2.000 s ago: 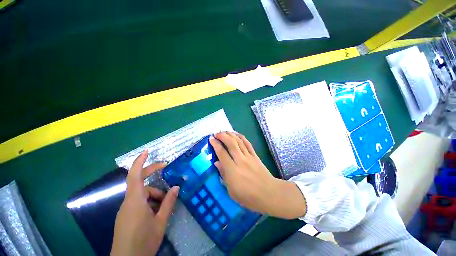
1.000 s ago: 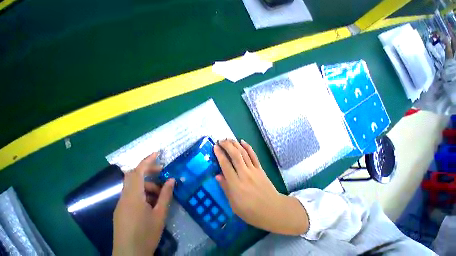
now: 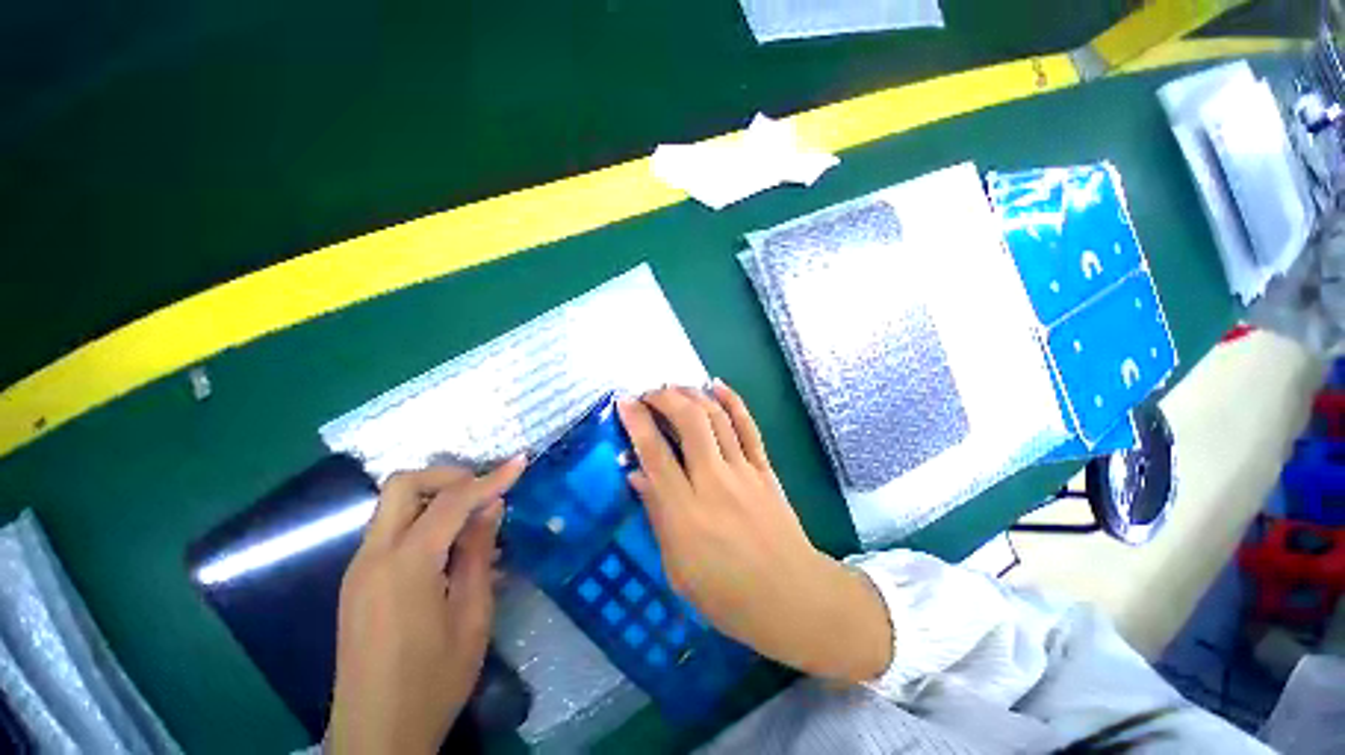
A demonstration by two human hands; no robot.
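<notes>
The opened tablet under clear blue film (image 3: pixel 627 590) lies tilted on bubble wrap (image 3: pixel 516 362), with rows of small square cut-outs showing. My left hand (image 3: pixel 421 590) has its thumb and fingertips together at the tablet's upper left corner; whether they pinch the film edge is hidden by the fingers. My right hand (image 3: pixel 723 516) rests on the upper right edge of the tablet, fingers lying over the film. A glossy black slab (image 3: pixel 280 590) lies left of the tablet, partly behind my left hand.
A stack of bubble wrap bags (image 3: pixel 870 354) and blue film sheets (image 3: pixel 1084 295) lie to the right. A white scrap (image 3: pixel 745 159) is on the yellow strip (image 3: pixel 487 221). More wrap lies at far left (image 3: pixel 67 649) and far right (image 3: pixel 1239 177). A round stool (image 3: pixel 1133 472) and red stool (image 3: pixel 1291 561) stand beside the bench.
My left hand's thumb and fingers have closed together and moved up to the tablet's corner. My right hand stays on the edge. The dark item on the far sheet has left the view.
</notes>
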